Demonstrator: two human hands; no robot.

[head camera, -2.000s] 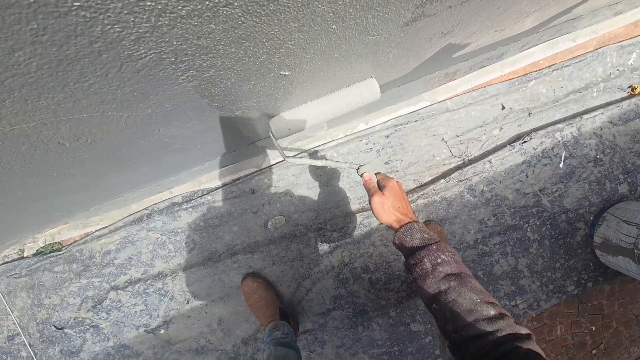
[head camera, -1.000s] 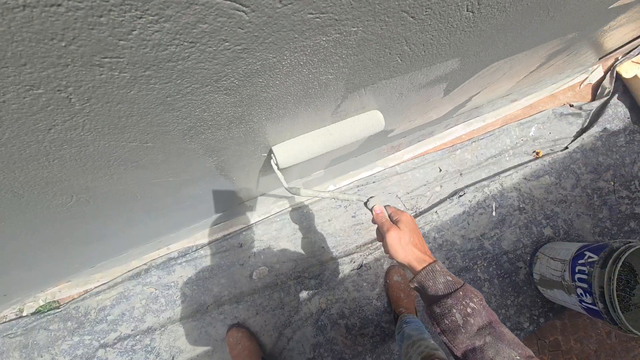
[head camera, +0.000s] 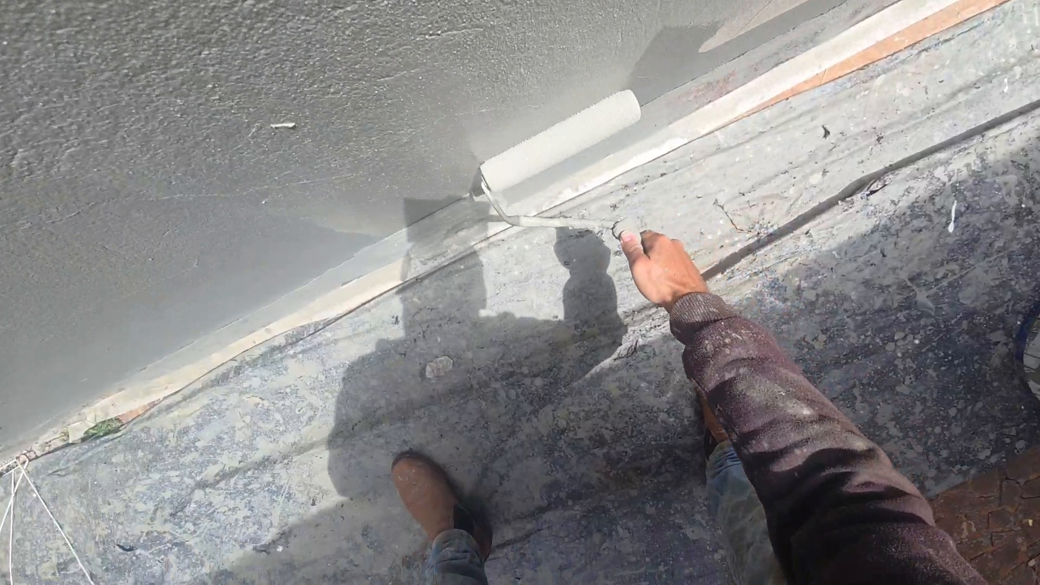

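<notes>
My right hand [head camera: 662, 266] grips the handle of a paint roller, reaching forward from a paint-spotted dark sleeve. The roller's pale, paint-coated cover [head camera: 561, 140] lies against the low part of a textured grey wall [head camera: 244, 122], tilted up to the right, close above the pale strip along the wall's foot. Its bent wire frame [head camera: 561, 222] runs from the cover's left end to the handle. Wet-looking grey paint covers much of the wall; a lighter unpainted-looking patch [head camera: 751, 24] shows at the upper right. My left hand is out of view.
A paint-stained sheet [head camera: 268, 455] covers the ground beneath my brown boots [head camera: 426, 487]. White cords [head camera: 53, 520] spread at the lower left. The edge of a bucket [head camera: 1032, 349] shows at the right, above reddish paving [head camera: 991, 512]. A dark fold crosses the sheet.
The roller has gone down the wall, nearer its foot, since one second ago. My right hand keeps hold of it. The view has shifted, leaving only the bucket's edge in sight.
</notes>
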